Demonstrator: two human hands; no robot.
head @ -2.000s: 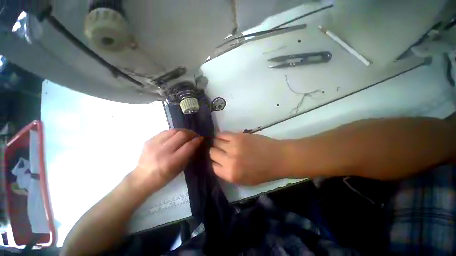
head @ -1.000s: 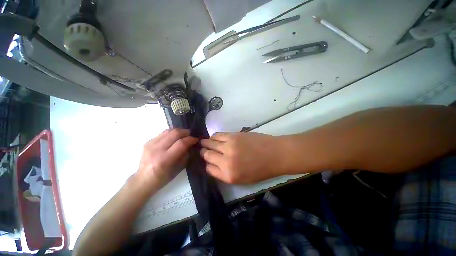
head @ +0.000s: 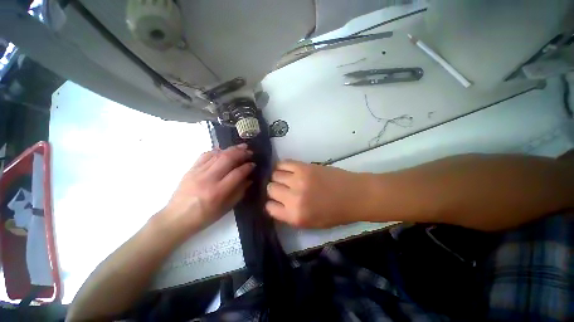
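Note:
A dark fabric strip (head: pixel 253 236) runs from under the sewing machine head (head: pixel 252 38) down over the table's front edge towards the lap. A small ribbed cream knob (head: pixel 247 127) sits at its upper end and hides the needle area. My left hand (head: pixel 211 185) lies on the strip's left side, fingers spread a little, fingertips just below the knob. My right hand (head: pixel 302 194) is at the strip's right edge with bent fingers, its fingertips at the cloth. The fingertips of my two hands are apart. The folds between them are too dark to read.
Thread snips (head: pixel 384 77), a white stick (head: pixel 440 61), a thin dark metal tool (head: pixel 352 41) and loose thread ends (head: pixel 391 126) lie right of the machine head. A red basket (head: pixel 53 233) with pale and dark pieces stands at the left. A larger cream knob (head: pixel 153 22) is on the machine.
My left fingers have moved up the strip towards the small knob and away from my right fingertips. My right hand stays near the same spot. The whole view has shifted slightly.

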